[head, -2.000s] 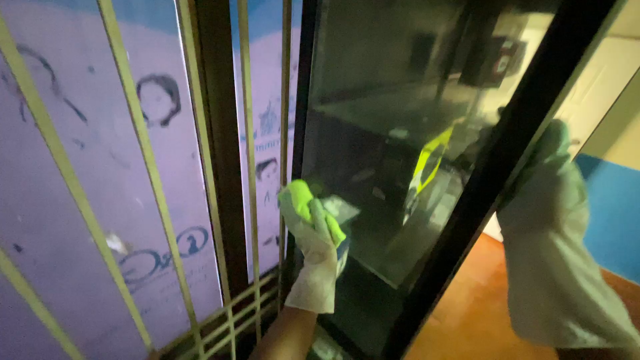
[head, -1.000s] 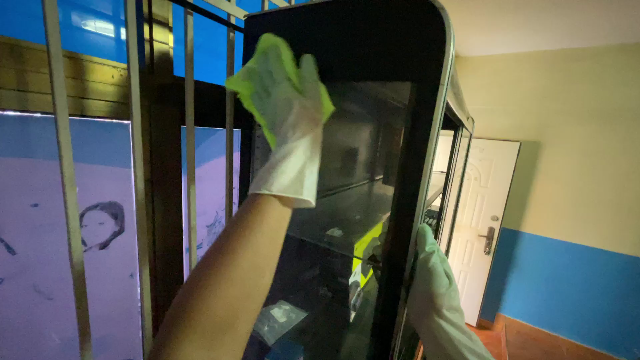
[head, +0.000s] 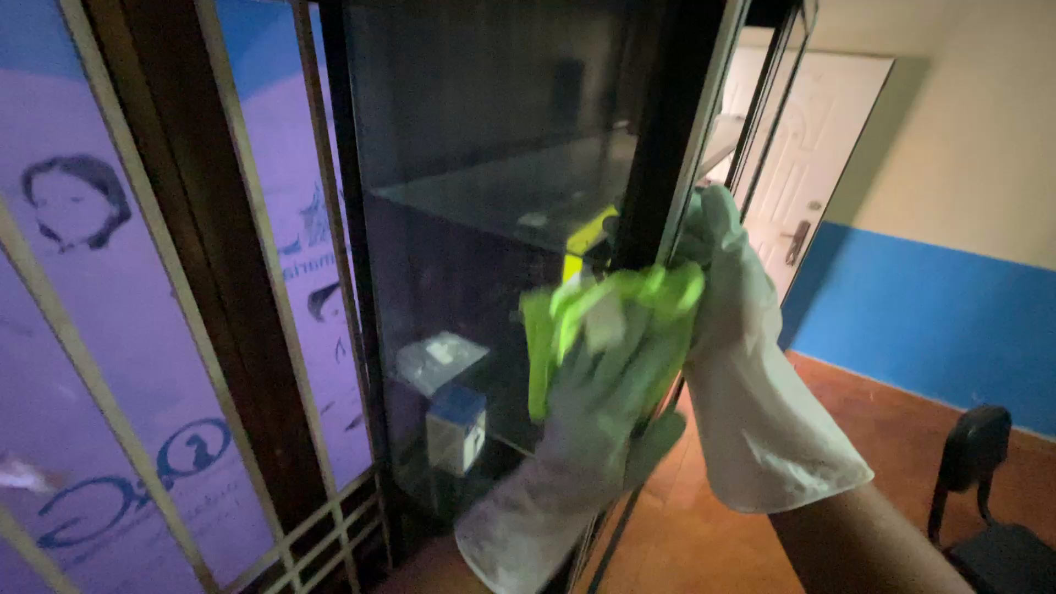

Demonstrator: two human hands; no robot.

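Observation:
My left hand (head: 598, 404), in a pale rubber glove, presses a bright green cloth (head: 540, 355) against the side glass of a black-framed display cabinet (head: 487, 107), low beside its front edge. My right hand (head: 718, 239), gloved as well, is at the metal front edge of the cabinet, just right of the cloth; its fingertips are partly hidden, so its hold is unclear. Through the glass show a blue and white box (head: 456, 429), a clear plastic packet (head: 441, 360) and a yellow item (head: 590, 239) behind the cloth.
Metal window bars (head: 247, 165) stand close at the left, before printed panels. A white door (head: 825, 148) with a handle is beyond the cabinet. A black chair (head: 973, 450) stands on the orange floor at the lower right.
My left hand with the green cloth has come down from the cabinet's upper corner to the lower glass by the front edge. The view has tilted down since one second ago.

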